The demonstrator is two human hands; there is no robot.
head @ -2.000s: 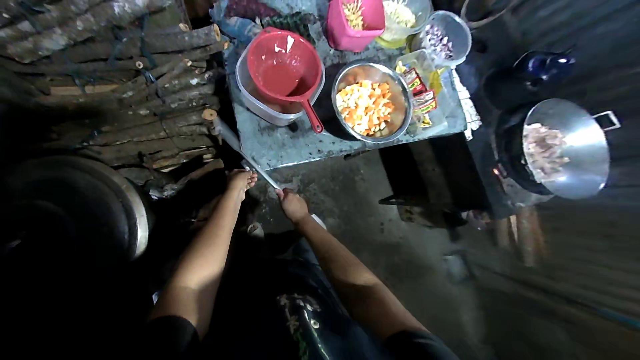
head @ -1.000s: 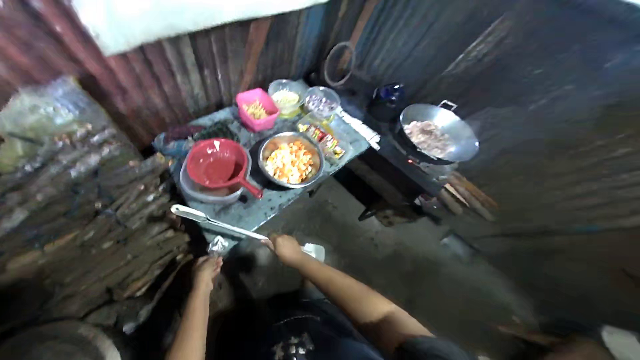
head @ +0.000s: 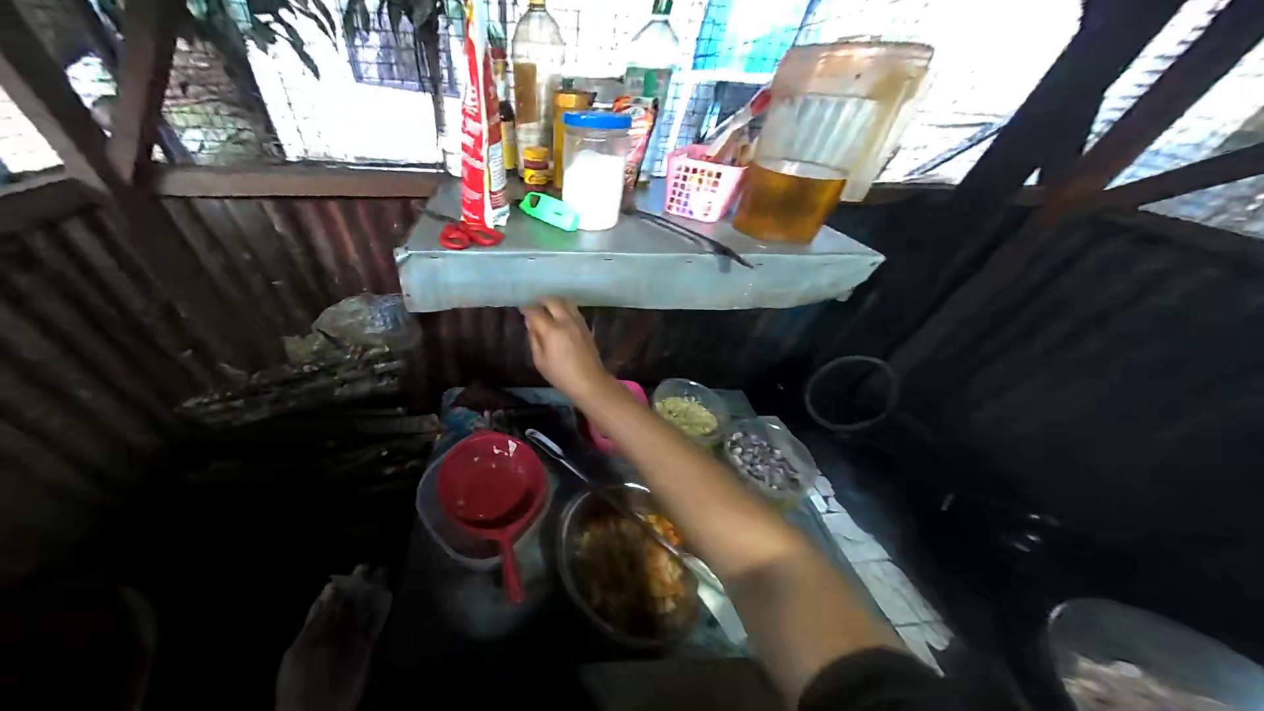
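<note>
My right hand (head: 561, 341) is raised at the front edge of a metal-covered shelf (head: 632, 281), its fingers bent and blurred; whether it holds anything I cannot tell. My left hand (head: 341, 602) is low at the left in deep shade, its fingers unclear. Below my right arm, a long-handled spatula (head: 559, 446) lies across a metal bowl (head: 617, 573) of diced orange and pale food. A red strainer or dipper (head: 492, 481) rests in a clear plastic basin (head: 434, 518) beside it. Red-handled scissors (head: 470, 235) and tongs (head: 691, 235) lie on the shelf.
The shelf carries a white-filled jar (head: 596, 183), green peeler-like tool (head: 550, 210), pink basket (head: 701, 186), pitcher of amber liquid (head: 795, 202) and several bottles. Bowls of chopped pale food (head: 688, 415) and purple onion (head: 765, 459) stand behind my forearm. A pan (head: 1136, 662) is lower right.
My right hand has let go of the spatula, which now lies across the metal bowl, and has moved up to the shelf edge. The view has tilted up, showing the shelf.
</note>
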